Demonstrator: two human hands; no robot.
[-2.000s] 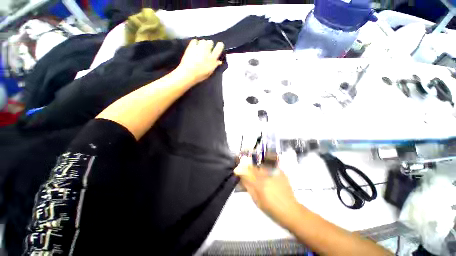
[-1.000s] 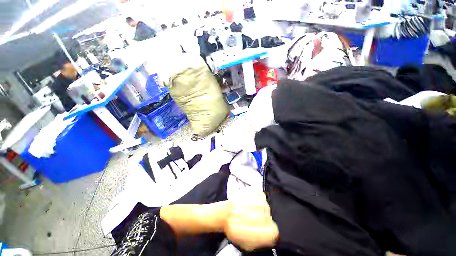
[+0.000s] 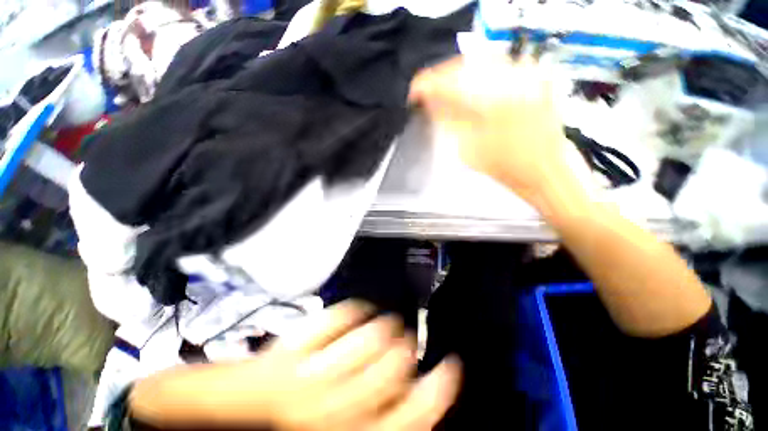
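Observation:
Black garment cloth (image 3: 253,126) lies bunched over the table's left side, with white cloth (image 3: 286,240) joined below it and hanging over the edge. My right hand (image 3: 505,126) is blurred over the machine bed, its fingertips at the black cloth's right edge; whether they grip it cannot be told. My left hand (image 3: 362,379) is blurred, low in front of the table, below the hanging white cloth, with fingers apart and nothing seen in it. The needle area is not clearly visible.
Black-handled scissors (image 3: 608,160) lie right of my right hand. A clear plastic bag (image 3: 724,189) is at the table's right end. A blue bin (image 3: 552,345) stands below the front edge (image 3: 455,225). An olive-green bundle (image 3: 42,295) is at the far left.
The view has swung from the floor at left back to the table. My right hand has come into view over the bed. My left hand shows lower, off the black cloth, fingers now spread.

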